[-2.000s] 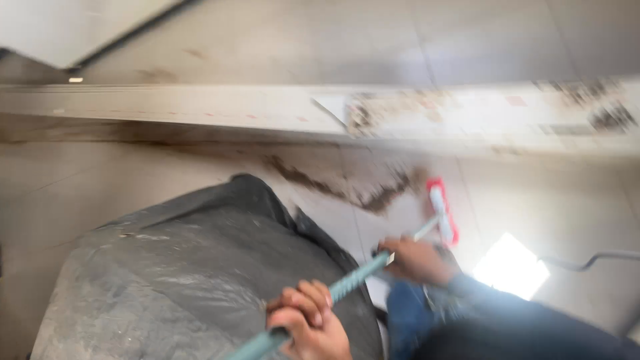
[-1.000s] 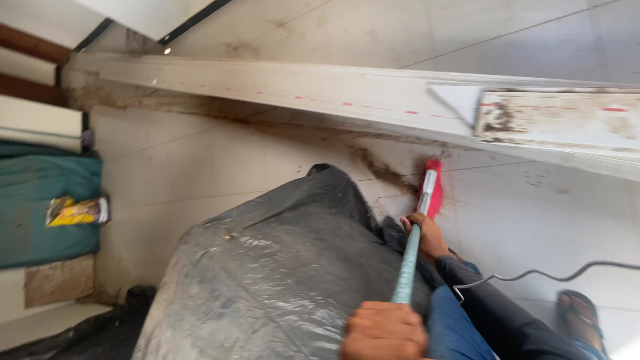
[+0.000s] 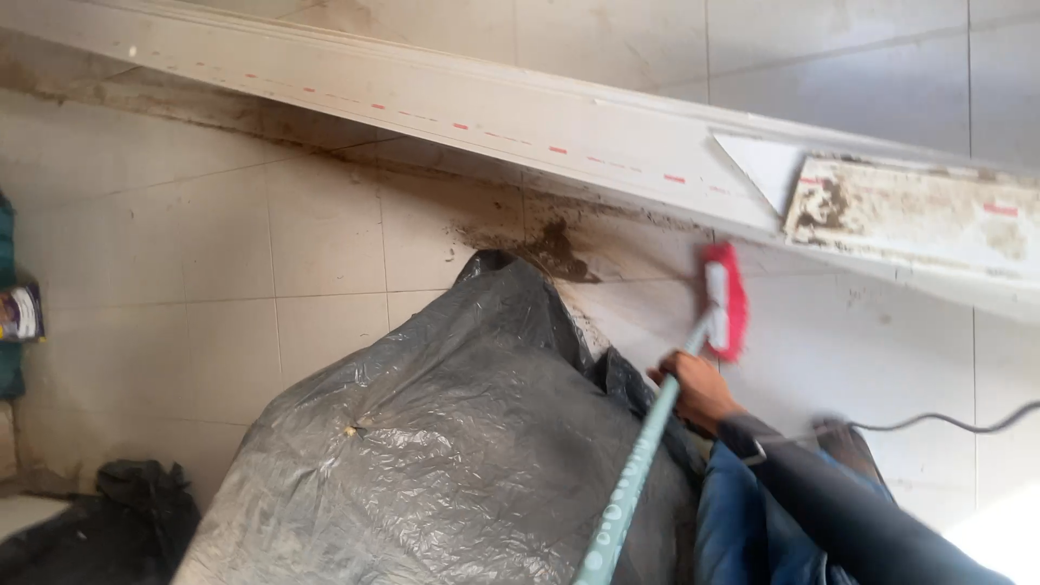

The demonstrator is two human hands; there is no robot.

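Note:
My right hand (image 3: 697, 390) is closed around the lower part of a pale green broom handle (image 3: 630, 487), close to the broom head. The broom head (image 3: 725, 301) has red bristles and a white block and is on the tiled floor beside the long white panels. A heap of dark brown dirt (image 3: 559, 250) lies left of it, near the tip of a black plastic sheet (image 3: 455, 422). The handle runs down out of the bottom edge of the view. My left hand is out of the frame.
Long white panels (image 3: 487, 106) stretch across the floor, with a dirt-stained panel piece (image 3: 918, 215) on top at the right. A black cable (image 3: 934, 418) crosses at the right. More black plastic (image 3: 106, 516) lies at the lower left, and a green cloth (image 3: 6, 357) at the left edge.
My left hand, earlier on the handle, has gone out of view. The dirt that trailed along the floor now lies in a darker heap near the sheet's tip. The view has shifted.

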